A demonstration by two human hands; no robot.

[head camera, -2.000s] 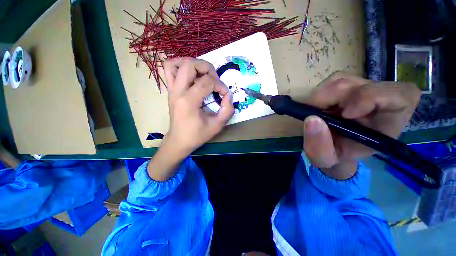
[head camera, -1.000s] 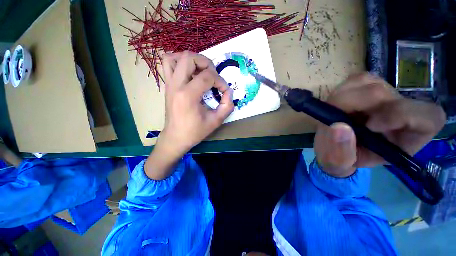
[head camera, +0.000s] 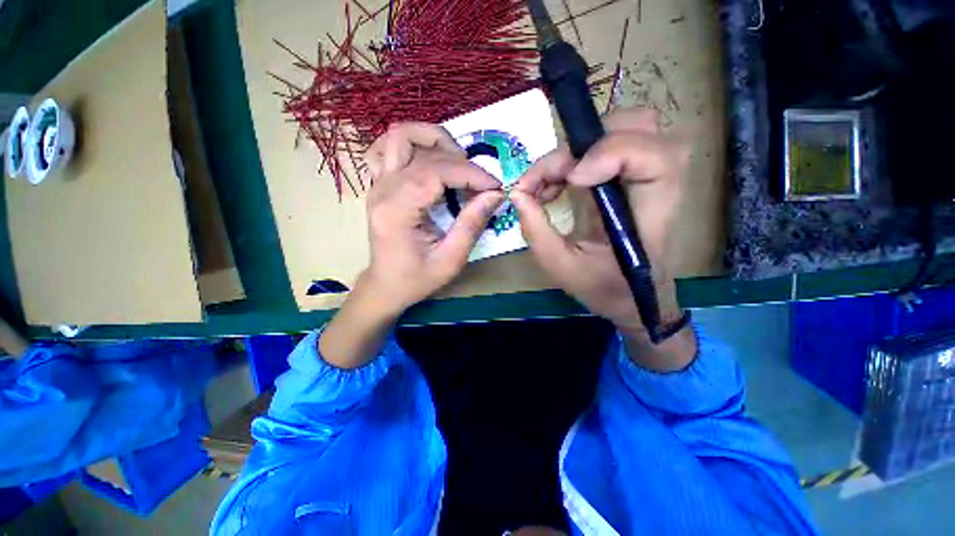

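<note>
A white square fixture (head camera: 530,113) lies on the brown cardboard sheet, with a green circuit board (head camera: 510,153) and a dark ring (head camera: 484,159) in its round recess. My left hand (head camera: 419,209) is over the fixture's left side, thumb and index fingertips pinched together; what they pinch is too small to tell. My right hand (head camera: 607,209) meets it there, thumb and index fingertips close to the left ones. My right hand also holds a black soldering iron (head camera: 575,105), its tip pointing up and away over the red wires. The fingers hide part of the board.
A heap of red wires (head camera: 419,73) lies behind the fixture on the cardboard sheet (head camera: 314,251). At left, white housings (head camera: 48,140) stand beside a brown cardboard box (head camera: 105,188). At right, a yellowish sponge dish (head camera: 822,155) sits in a dark tray. A person's blue sleeve (head camera: 94,408) shows at lower left.
My right hand has moved left to the left fingertips. The iron has swung from pointing at the board to pointing away over the wires. My left hand has shifted slightly right.
</note>
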